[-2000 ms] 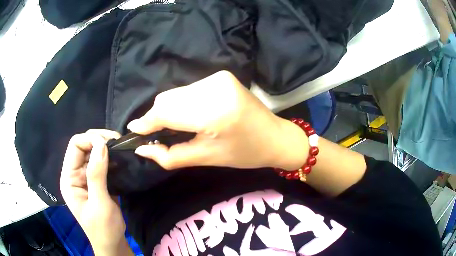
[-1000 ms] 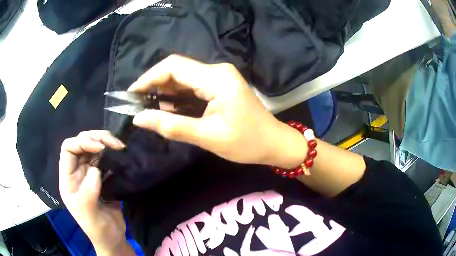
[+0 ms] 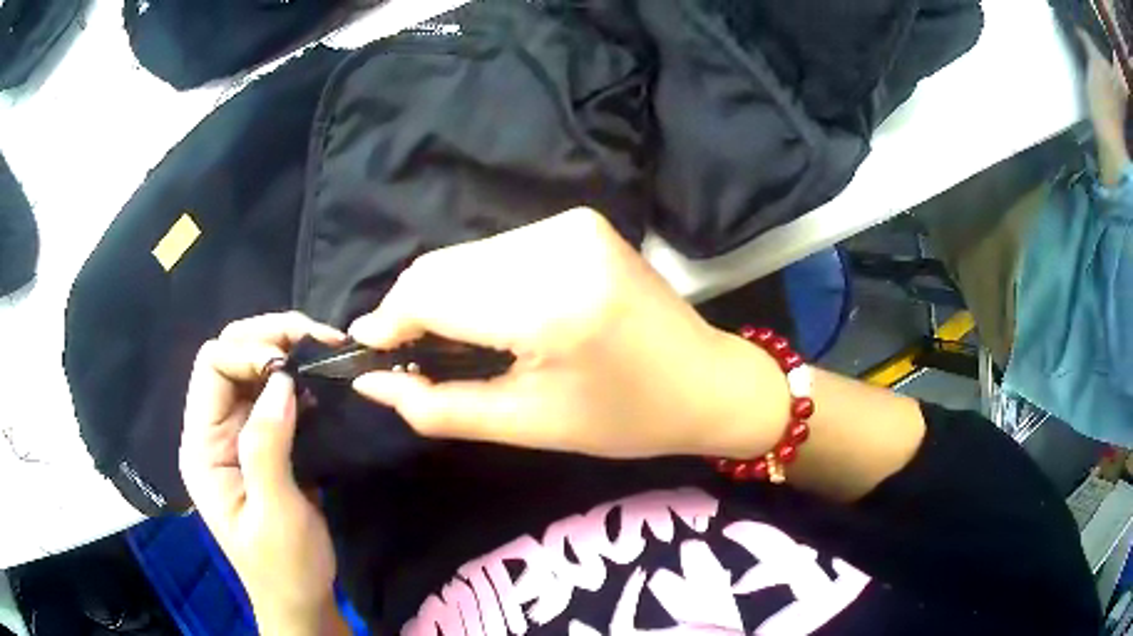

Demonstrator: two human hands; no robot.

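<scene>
My right hand (image 3: 547,342), with a red bead bracelet, is shut on thread snips (image 3: 336,363). The snips' blades are nearly closed and point left, their tips at my left fingertips. My left hand (image 3: 255,422) pinches a black fabric edge (image 3: 304,404) between thumb and fingers. The black bag panel (image 3: 143,311) with a small yellow label (image 3: 175,242) lies flat behind my left hand. The shiny black front pocket (image 3: 423,162) lies on it. My fingers hide the exact spot at the blade tips.
More black bag pieces (image 3: 746,124) lie at the far side of the white table (image 3: 50,460). A person in light blue (image 3: 1081,311) is at the right. A blue bin (image 3: 820,298) and a yellow bar (image 3: 919,354) show below the table edge. Blue material (image 3: 186,578) shows at lower left.
Since one second ago, the snips have moved down to my left fingertips and their blades have closed from wide open. My left fingers have closed on the fabric edge. The view has shifted slightly.
</scene>
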